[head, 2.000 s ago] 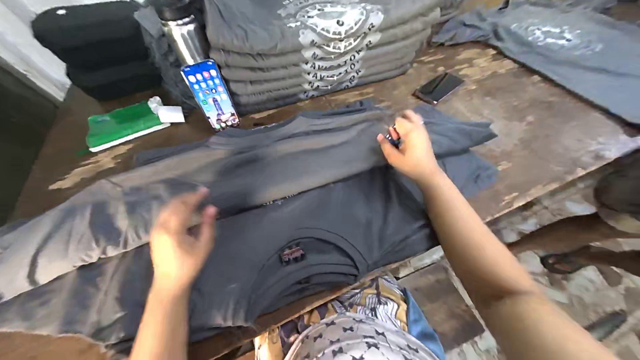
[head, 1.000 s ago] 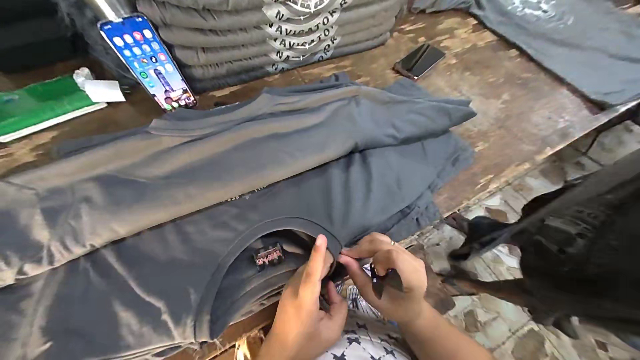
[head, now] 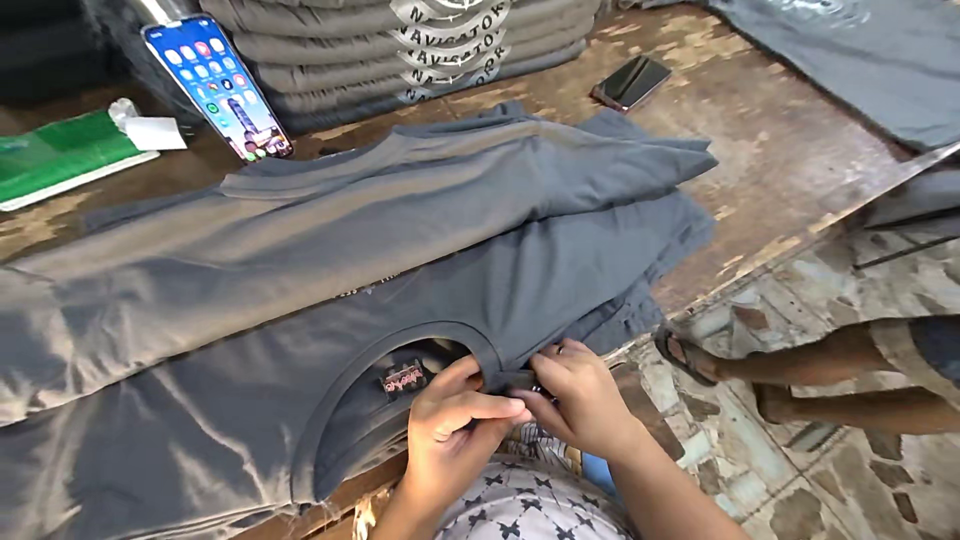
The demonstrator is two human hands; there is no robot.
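A dark grey T-shirt (head: 420, 315) lies partly folded over on the table, its ribbed round collar toward me and a small neck label (head: 403, 379) inside. My left hand (head: 457, 420) pinches the fabric at the collar's right side, near the shoulder seam. Beside it, my right hand (head: 577, 397) grips the same shoulder edge, its fingers curled and almost touching the left fingertips. A small dark object shows in part between the right fingers; what it is cannot be told. More grey cloth lies beneath the shirt.
Behind the shirt are a stack of folded printed shirts (head: 420, 52), a lit smartphone (head: 217, 86) propped upright and a green packet (head: 67, 157). A dark phone (head: 631, 82) lies on the worn wooden table (head: 750, 127). Another grey shirt (head: 862, 60) is at right; a person's legs (head: 825, 375) stand beyond the edge.
Two seconds ago my hands were apart over the shirt, the right one near its far sleeve. Both came together at the collar and have since stayed there. A person's legs now show at right.
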